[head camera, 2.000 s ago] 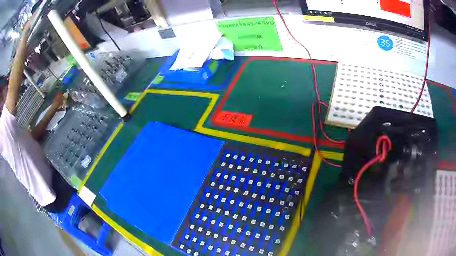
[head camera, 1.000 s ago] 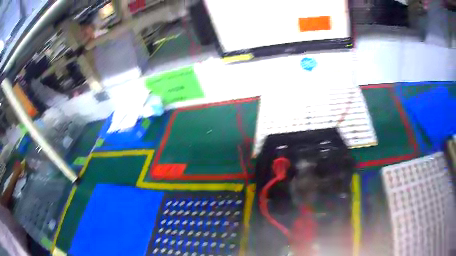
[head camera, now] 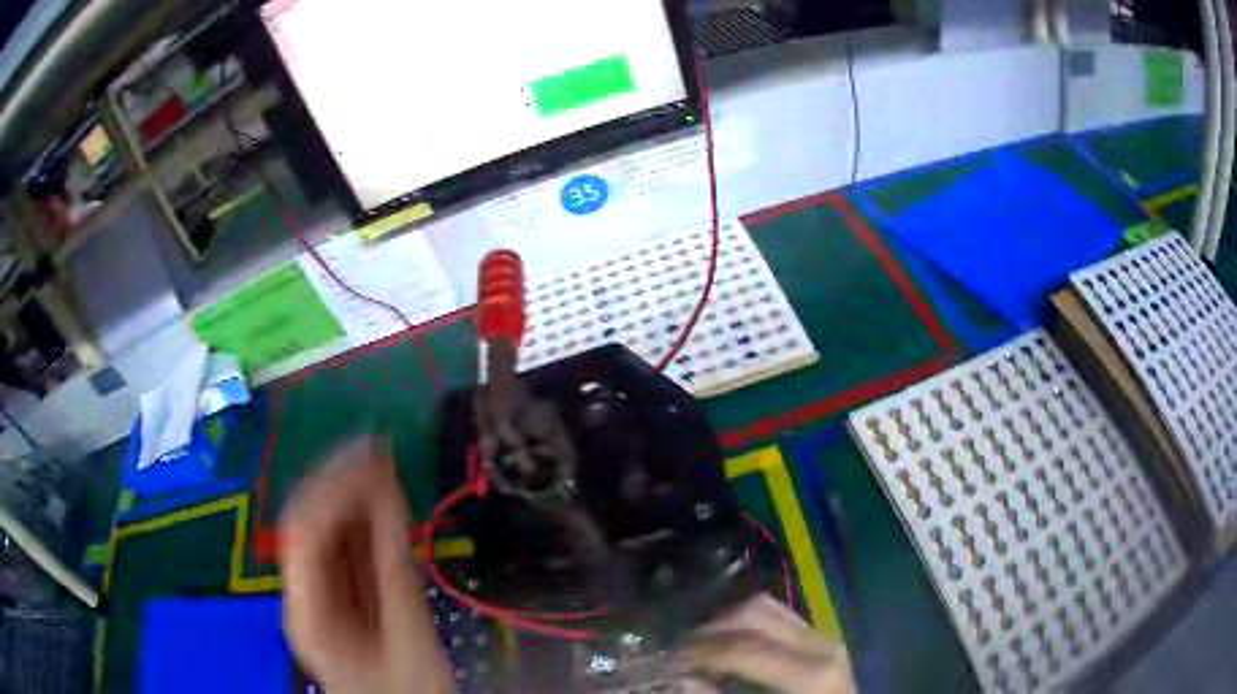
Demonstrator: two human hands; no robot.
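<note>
The black test fixture (head camera: pixel 611 461) stands at the centre of the bench. Its red ribbed toggle handle (head camera: pixel 502 296) is upright. My left hand (head camera: pixel 360 583) is blurred, raised left of the fixture, fingers curled; whether it holds anything cannot be told. My right hand (head camera: pixel 767 648) is blurred at the fixture's near end, cut off by the bottom edge, its fingertips by the nest (head camera: pixel 604 662). No component can be made out in it. The black foam tray (head camera: pixel 468 637) shows partly behind my left hand.
A white foam tray (head camera: pixel 1011 515) lies right, beside stacked white trays (head camera: pixel 1180 359). A blue sheet (head camera: pixel 1004 231) lies behind them. Another white tray (head camera: pixel 651 305) is below the monitor (head camera: pixel 475 82), which shows a green box. A blue cover (head camera: pixel 217 644) and blue bin (head camera: pixel 177 441) are left. Red wires loop around the fixture.
The view has swung right. Both hands have come into view at the fixture. The red handle now shows upright. The monitor's box has changed from orange-red to green.
</note>
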